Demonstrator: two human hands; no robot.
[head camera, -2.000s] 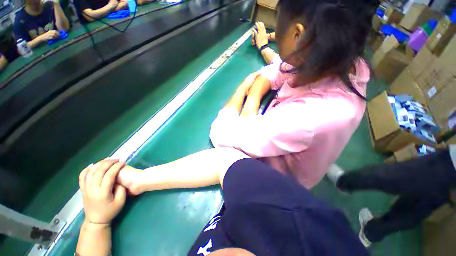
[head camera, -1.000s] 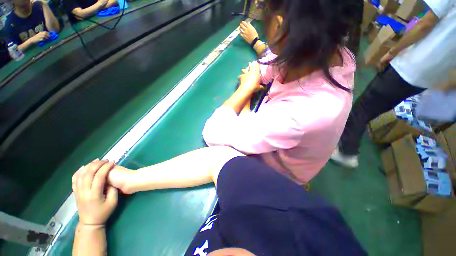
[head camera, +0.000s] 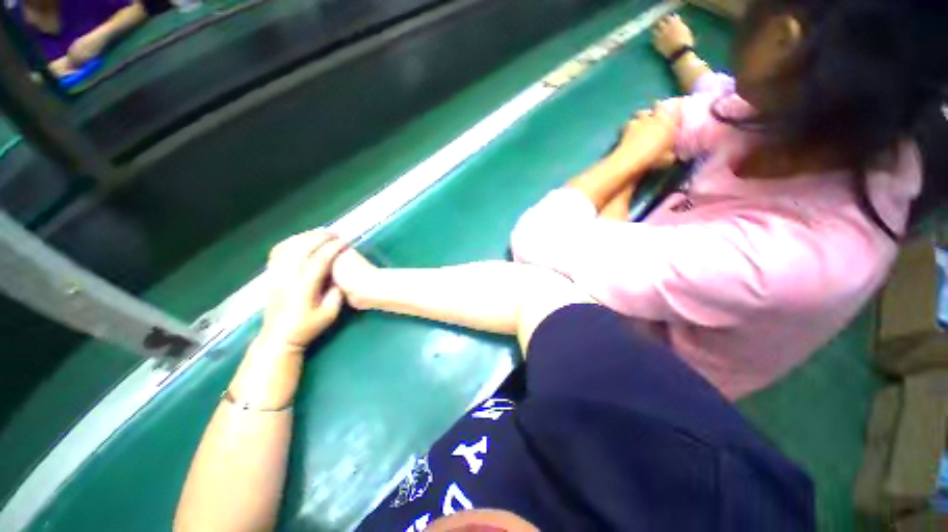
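Observation:
My left hand (head camera: 301, 283) lies over my right hand (head camera: 354, 278) at the bench edge strip (head camera: 390, 203), its fingers curled over the right hand's fingers. The right fingers are mostly hidden under it. No object shows in either hand. A thin bracelet (head camera: 255, 405) is on my left wrist. Both forearms are on or just above the glossy green workbench top (head camera: 359, 416).
A slanting grey-white post (head camera: 94, 296) is bolted to the strip at the left. The dark conveyor belt (head camera: 260, 125) runs beyond it. A person in pink (head camera: 717, 260) sits close at the right. Another person's arm (head camera: 99, 36) is across the line. Cartons (head camera: 910, 322) stand at the far right.
The view has shifted, so the post, my joined hands and the person in pink appear further right. More of my left forearm and its bracelet shows. The walking person is out of view.

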